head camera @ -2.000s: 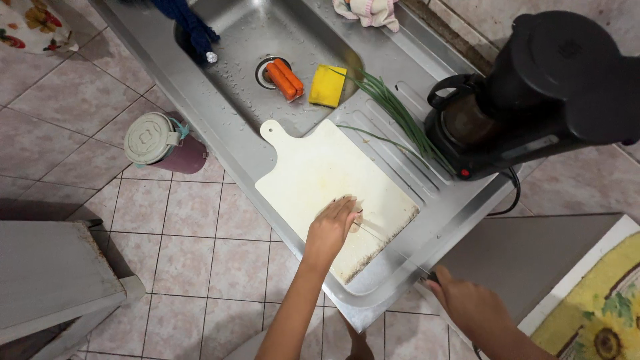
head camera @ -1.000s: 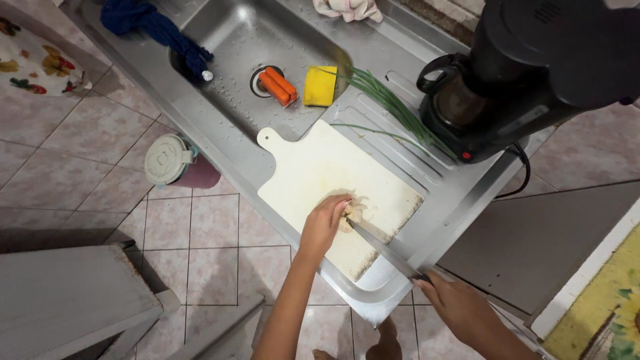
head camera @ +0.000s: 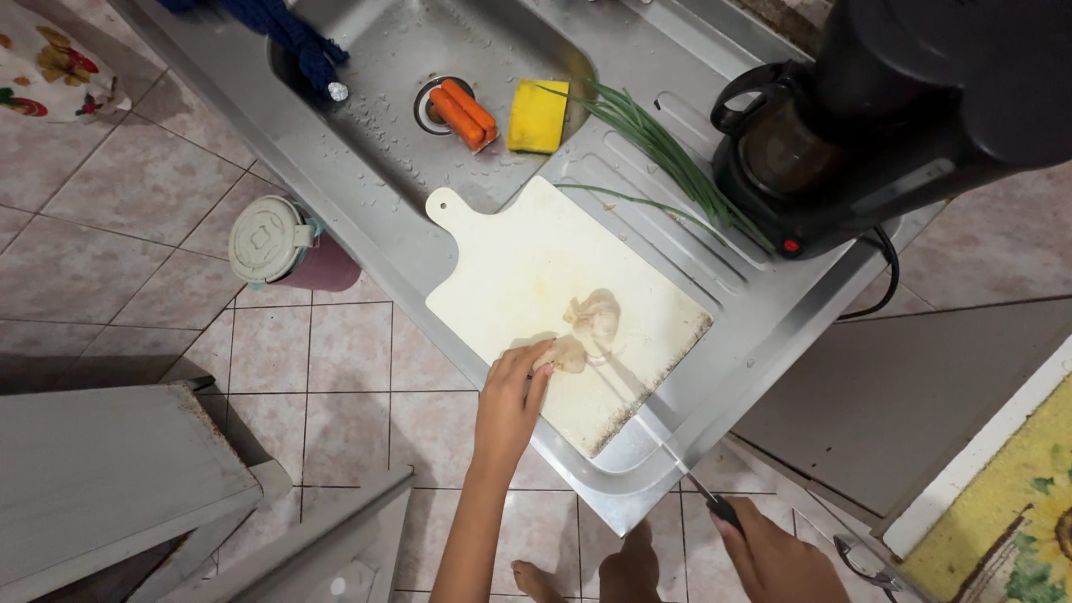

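Observation:
A white cutting board (head camera: 536, 260) with a dark, worn edge lies across the sink's drainboard. On it rests a pale piece of raw meat, seemingly chicken (head camera: 600, 318), and a smaller pale piece (head camera: 567, 354) beside it. My left hand (head camera: 511, 394) has its fingertips on the smaller piece near the board's left edge. My right hand (head camera: 770, 544) grips the black handle of a kitchen knife (head camera: 663, 437), whose blade reaches over the board's worn edge toward the meat. The blade's tip is blurred against the board.
The steel sink (head camera: 381, 138) holds orange sausages (head camera: 463, 113) in a packet and a yellow sponge (head camera: 538, 117). Green onions (head camera: 670, 151) lie on the drainboard against a black coffee maker (head camera: 846, 126). A blue cloth (head camera: 293, 42) hangs over the basin's rim; a lidded bin (head camera: 272, 239) stands below.
My left hand has moved left across the board, and two separate pale pieces now show. The knife has drawn back toward the lower right, away from my left fingers.

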